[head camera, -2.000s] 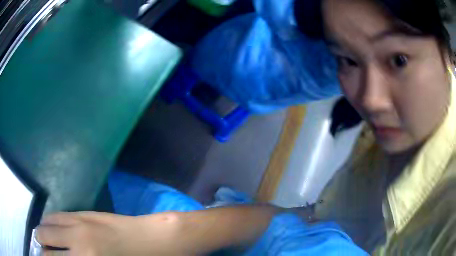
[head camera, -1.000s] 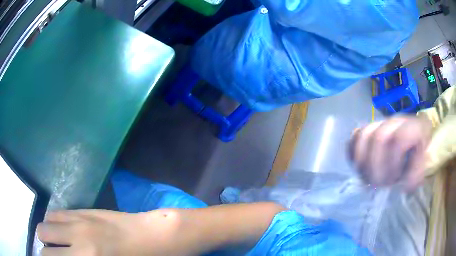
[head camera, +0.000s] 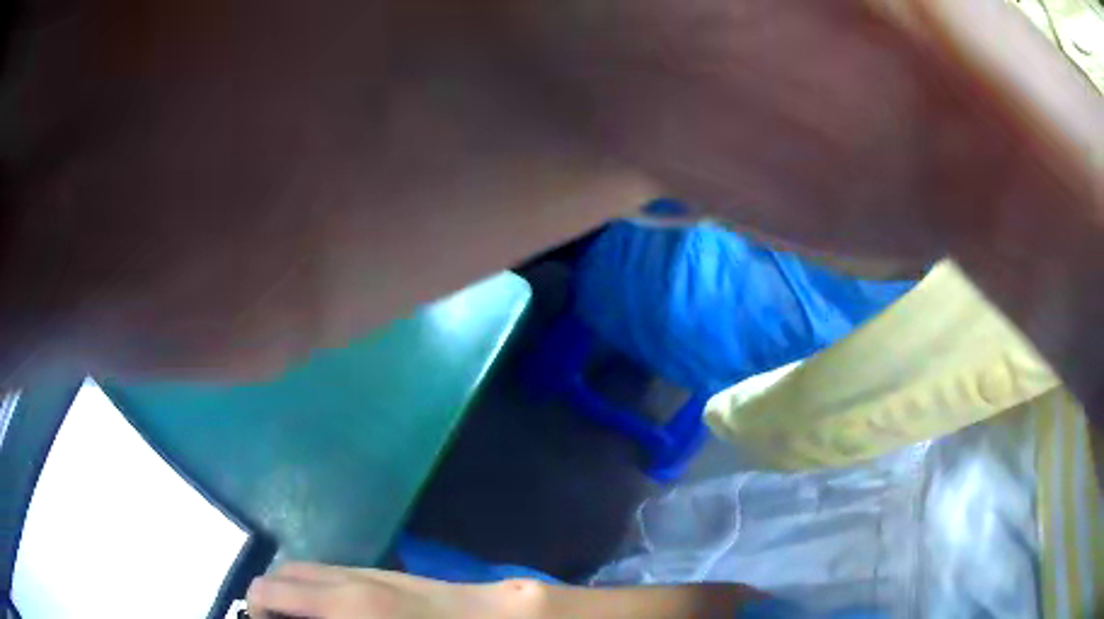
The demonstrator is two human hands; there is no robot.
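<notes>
A white sheet with a dark raised rim lies at the lower left on a green work surface. My right hand is at the bottom edge, beside the sheet's right corner, with the forearm running right. Its fingers are bent and partly cut off. A small dark and whitish bit shows by the fingertips, too little to name, and I cannot tell whether it is held. My left hand is not in view.
Another person's blurred hand and arm cover the top, very close to the camera. Their yellow sleeve is at right. A person in blue is behind, near a blue stool. Translucent pale plastic is at lower right.
The other person's hand has come up over the camera and hides the top. The view has shifted, so the work surface, stool and my hand sit lower and further right.
</notes>
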